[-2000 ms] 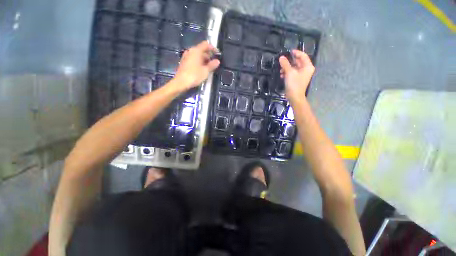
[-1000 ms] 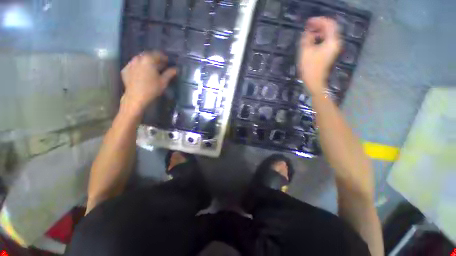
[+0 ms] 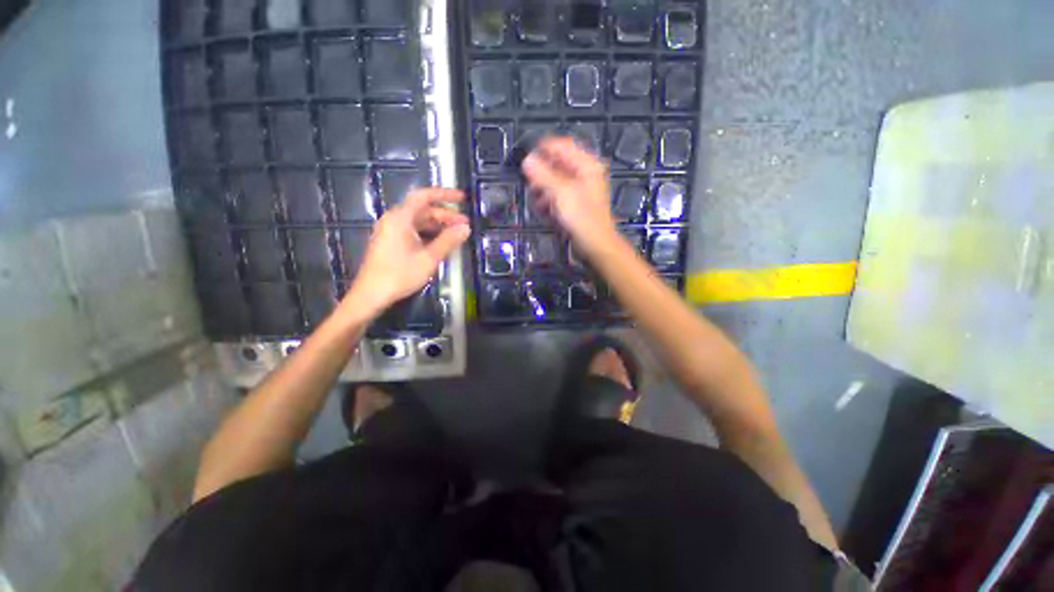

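The right-hand black tray lies flat on the floor, with squarish parts in many pockets. The left-hand black tray lies beside it, over a white tray that shows along its right and near edges. The left-hand tray's visible pockets look mostly empty. My left hand is above the strip between the trays, thumb and fingers apart, with no part visible in it. My right hand is over the middle of the right-hand tray, blurred, fingers bent downward; whether it holds a part is unclear.
A pale worn box stands at the left. A whitish-yellow box top is at the right, past a yellow floor line. Dark panels are at the lower right. My sandaled feet are just below the trays.
My left hand has moved right from over the left-hand tray to the gap between trays. My right hand has moved nearer, toward the tray's middle. The camera view has also turned.
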